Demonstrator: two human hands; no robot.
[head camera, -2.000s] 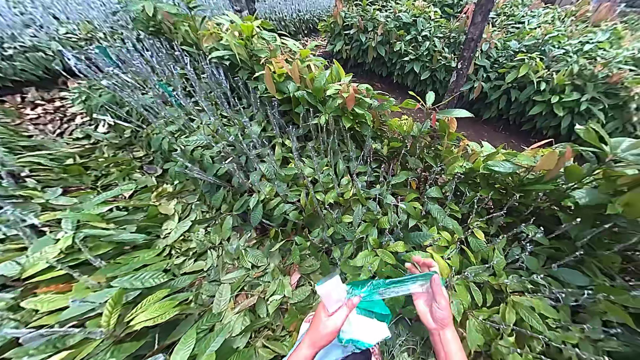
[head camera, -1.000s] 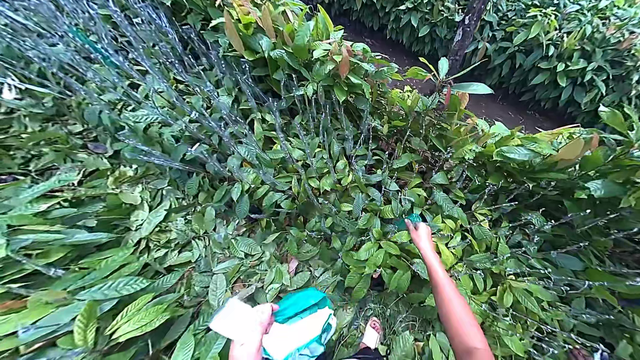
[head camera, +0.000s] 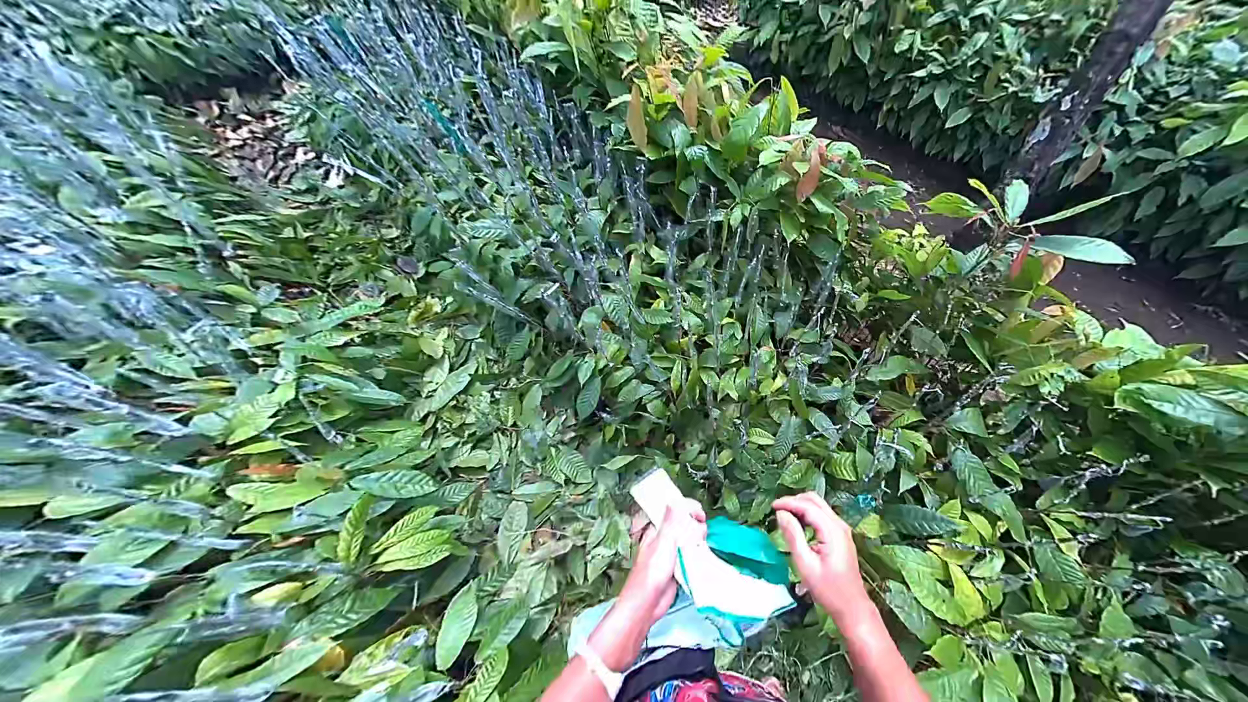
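My left hand (head camera: 663, 556) is closed around a bundle of white and green plastic film (head camera: 736, 575), whose pale folded end (head camera: 658, 492) sticks out above the fingers. The green part of the film hangs between my two hands. My right hand (head camera: 819, 546) is raised just right of the film, fingers curled with the thumb near the fingertips; whether anything thin is between them is not clear. A small teal strip (head camera: 863, 504) shows among the leaves just beyond my right hand. Leafy young plants (head camera: 585, 390) stand around and in front of both hands.
Many pale, wrapped upright stems (head camera: 546, 166) rise at the upper left. A dark tree trunk (head camera: 1087, 93) stands beside a bare soil path (head camera: 1141, 297) at the upper right. Another dense leafy row (head camera: 936, 68) lies beyond it. Dry brown leaves (head camera: 263, 136) cover ground at the upper left.
My right hand was out among the plants at a green strip one second ago and is now back beside the film. My left hand keeps the film bundle.
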